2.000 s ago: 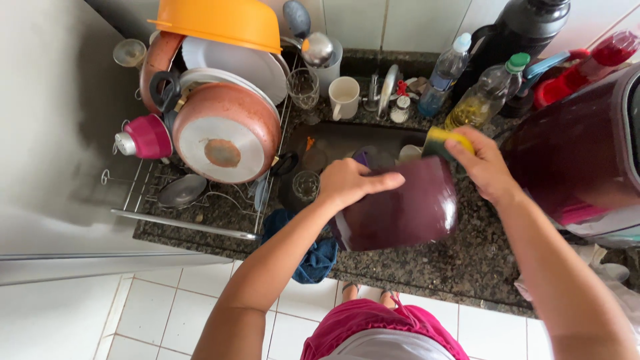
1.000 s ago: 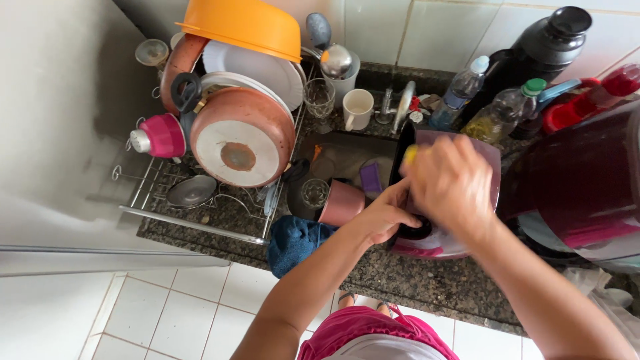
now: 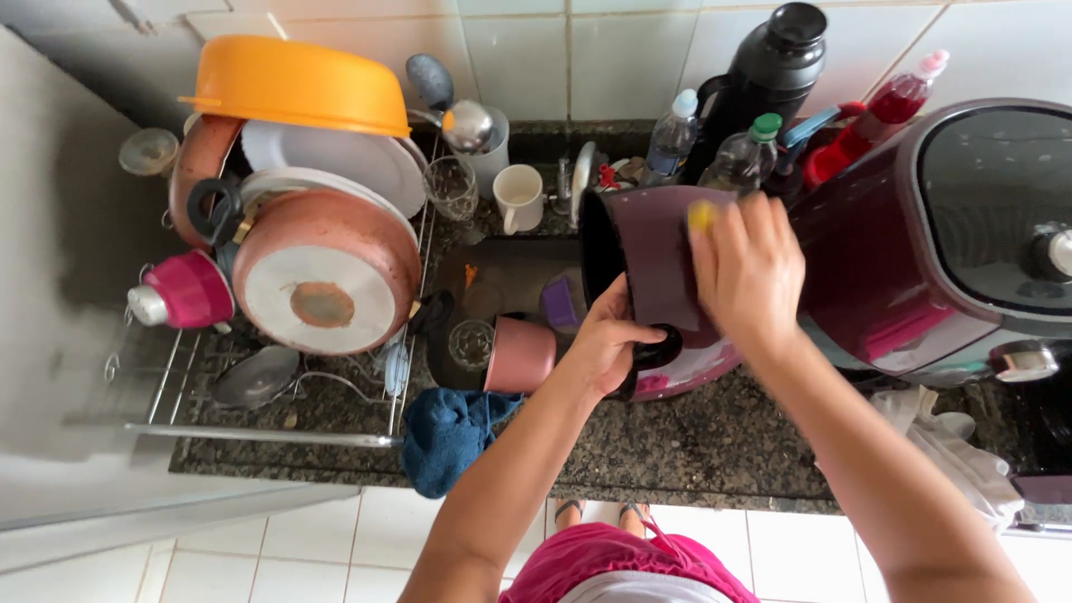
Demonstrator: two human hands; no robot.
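Note:
A dark purple air fryer basket (image 3: pixel 662 243) is tilted over the right part of the sink, its black opening facing left. My left hand (image 3: pixel 615 335) grips its near edge, with the thumb beside a round black part. My right hand (image 3: pixel 749 272), slightly blurred, presses a yellow sponge (image 3: pixel 702 216) on the basket's outer wall; most of the sponge is hidden by the fingers. In the sink (image 3: pixel 519 255) lie a pink cup (image 3: pixel 521 354), a clear glass (image 3: pixel 471 344) and a purple container (image 3: pixel 559 302).
A wire dish rack (image 3: pixel 260 434) on the left holds pans, plates and an orange basin (image 3: pixel 301 84). A blue cloth (image 3: pixel 448 440) hangs at the counter edge. A white mug (image 3: pixel 517 198) stands behind the sink, bottles and a black thermos (image 3: pixel 766 75) at the back right. The air fryer (image 3: pixel 904 243) is at right.
The basket has turned, its opening now facing left with more of its outer wall showing than one second ago. My right hand has moved with the sponge across the basket.

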